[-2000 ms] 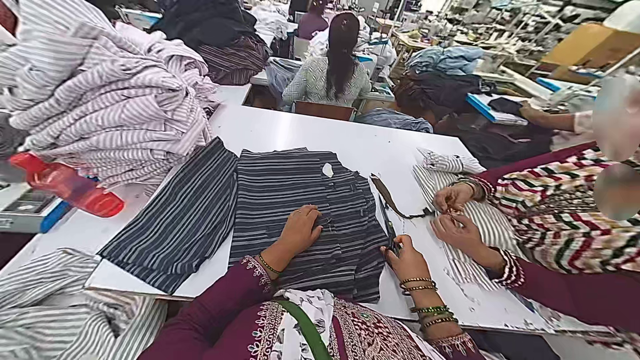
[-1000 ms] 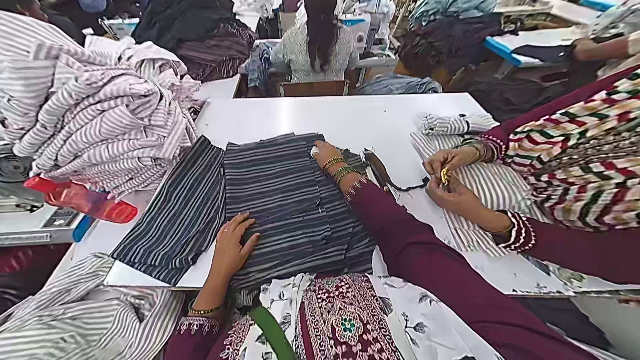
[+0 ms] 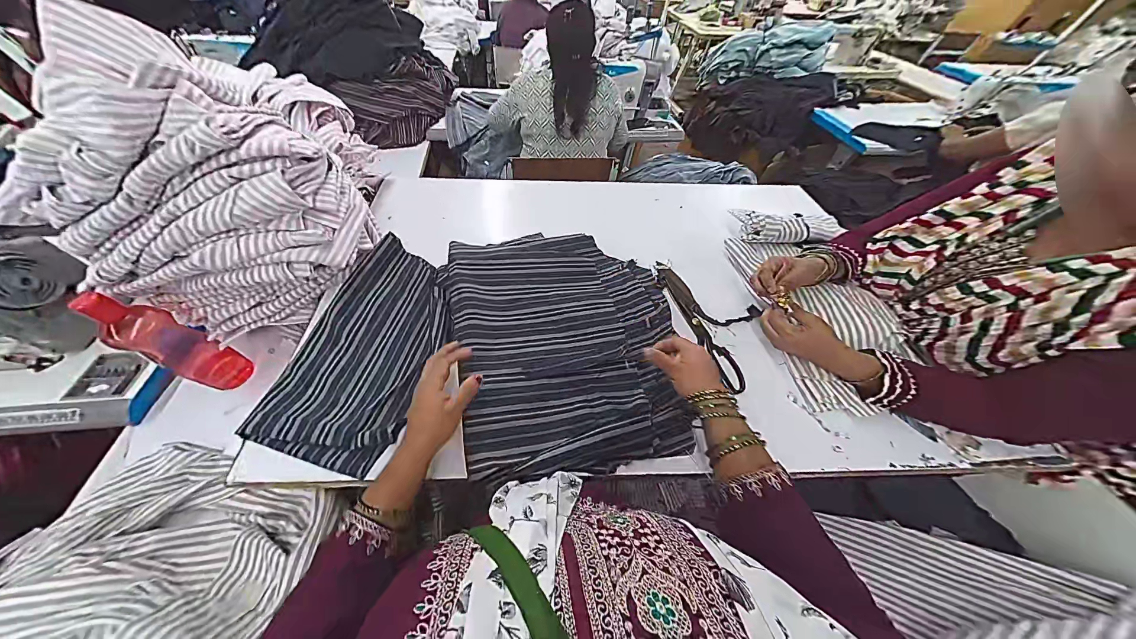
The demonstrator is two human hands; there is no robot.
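Note:
A dark striped garment lies folded on the white table in front of me, with another dark striped piece of fabric at its left. My left hand is at the garment's left edge, fingers apart, with nothing in it. At the right edge, my right hand has its thumb and fingertips close together at the cloth; whether they pinch it is unclear. Scissors with dark handles lie on the table just beyond my right hand, beside a dark strap or strip.
Light striped garments are heaped at the left, beside a red plastic bottle. At the right, a co-worker's hands hold something small over light striped cloth. A person sits beyond the white table.
My right hand held the scissors two seconds ago, was at the garment's upper part one second ago, and has since drawn back to its right edge. The small white piece on the garment no longer shows.

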